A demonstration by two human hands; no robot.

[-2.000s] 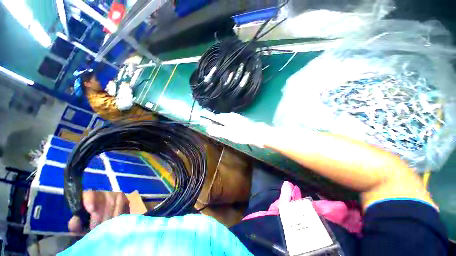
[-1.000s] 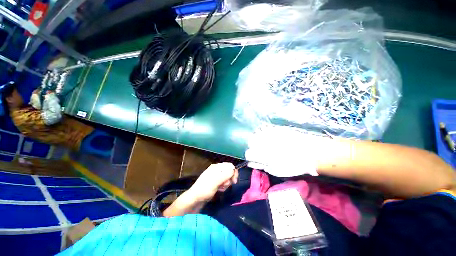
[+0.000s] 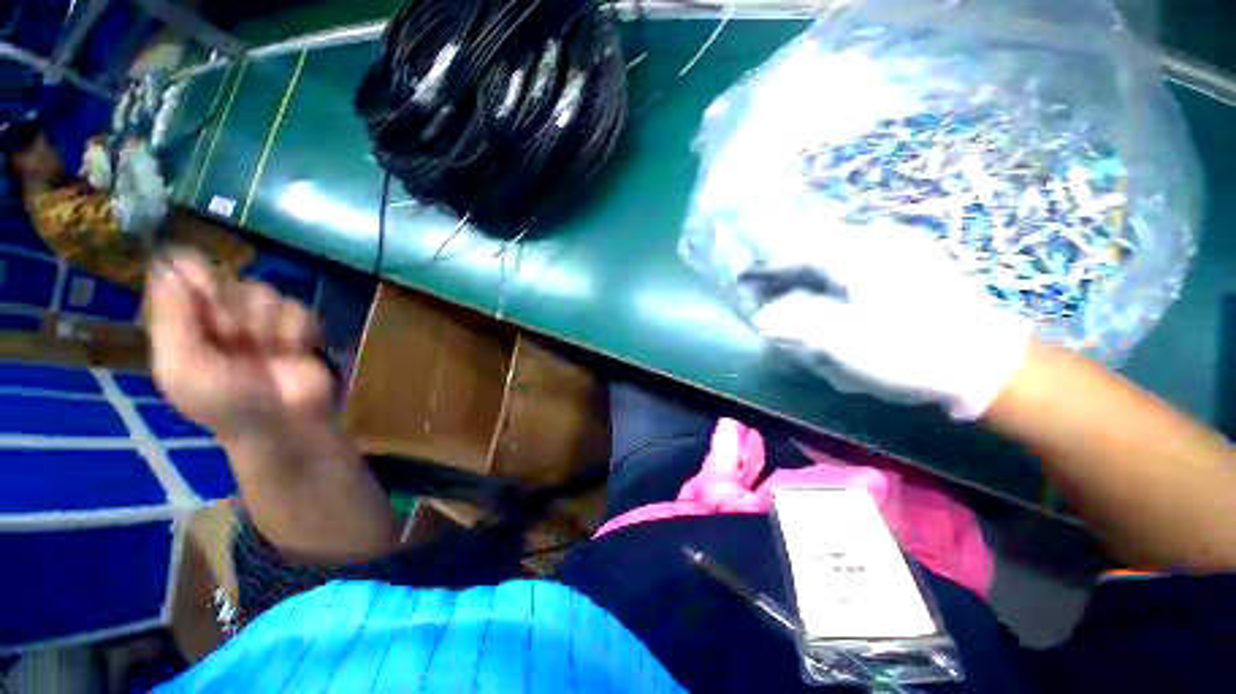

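My left hand point(image 3: 244, 355), bare and blurred, is raised at the left with its fingers curled; whether it grips a strand is unclear. Black cable loops point(image 3: 301, 572) hang around my left forearm and run across the lap. My right hand point(image 3: 888, 319), in a white glove, is over the near side of a clear plastic bag point(image 3: 725, 203) of white and blue slivers. A dark patch shows at its fingertips, and I cannot tell if it is cable or glove. A large black cable coil point(image 3: 495, 136) lies on the green bench point(image 3: 617, 292).
An open cardboard box point(image 3: 431, 373) stands below the bench edge. A pink cloth point(image 3: 725, 475) and a badge holder point(image 3: 857, 563) are at my lap and chest. Another person point(image 3: 81, 231) is at the far left, beside the bench. Blue crates point(image 3: 81, 481) stand at the left.
My hands, close together over the lap a second ago, are now apart. The left has moved up and left, the right up onto the bag. The view has shifted, and the coil appears higher.
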